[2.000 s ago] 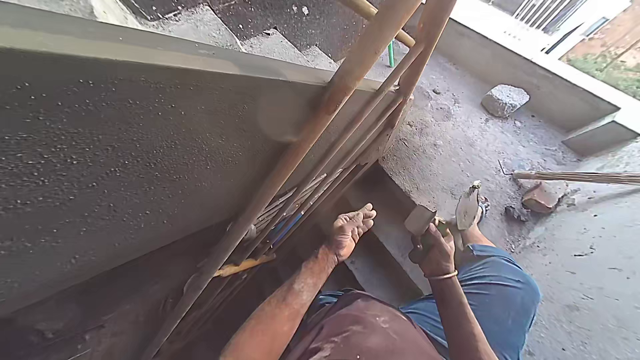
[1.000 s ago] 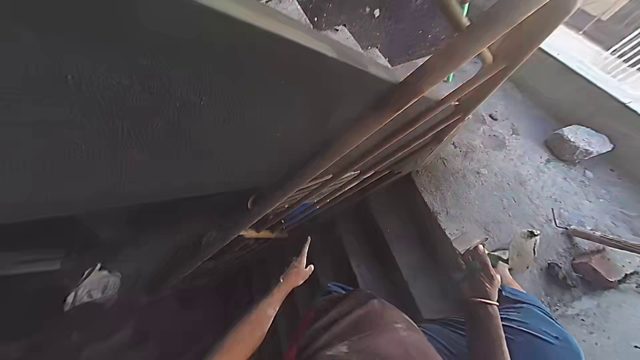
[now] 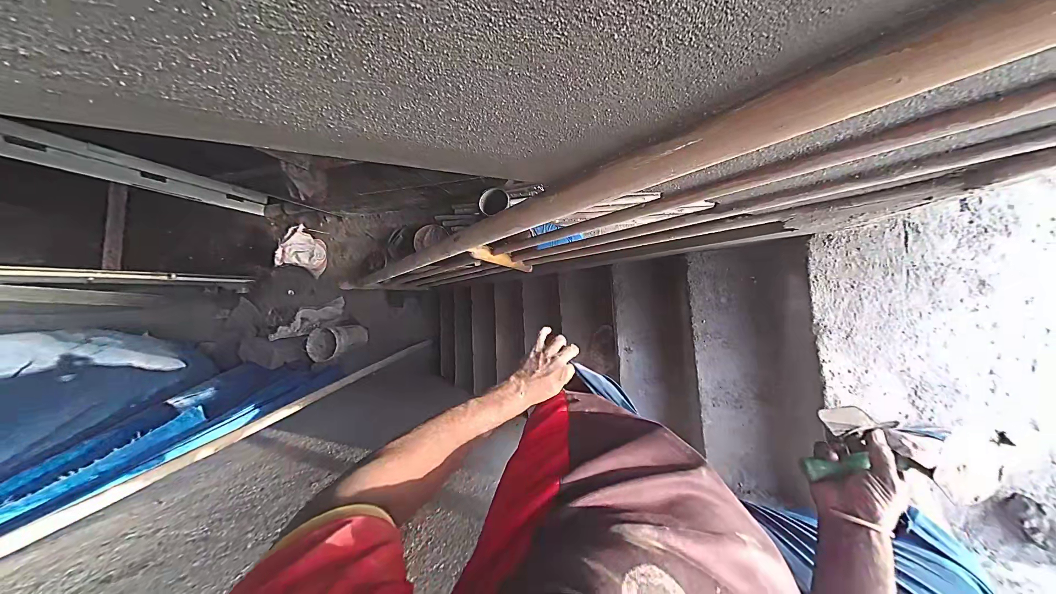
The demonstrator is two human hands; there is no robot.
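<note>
My right hand (image 3: 858, 487), low at the right, is closed around the green handle of a trowel (image 3: 848, 421), whose pale metal blade shows just above the fingers. My left hand (image 3: 546, 367) is near the middle, in front of the shirt, with its fingers partly curled and nothing seen in it. Beyond it a flight of concrete steps (image 3: 652, 330) goes down toward the left. A brown metal stair railing (image 3: 693, 165) runs above the steps, beside a rough plastered wall (image 3: 396, 74).
Blue sheeting (image 3: 206, 412) lies at the lower left behind a pale wall edge (image 3: 272, 421). A bucket (image 3: 337, 341) and a whitish bag (image 3: 300, 251) sit near the foot of the steps. The rough concrete landing (image 3: 949, 330) is at the right.
The view has swung left and down the stairs. My left hand, which pointed with one finger a second ago, now has its fingers curled. The trowel stays in my right hand.
</note>
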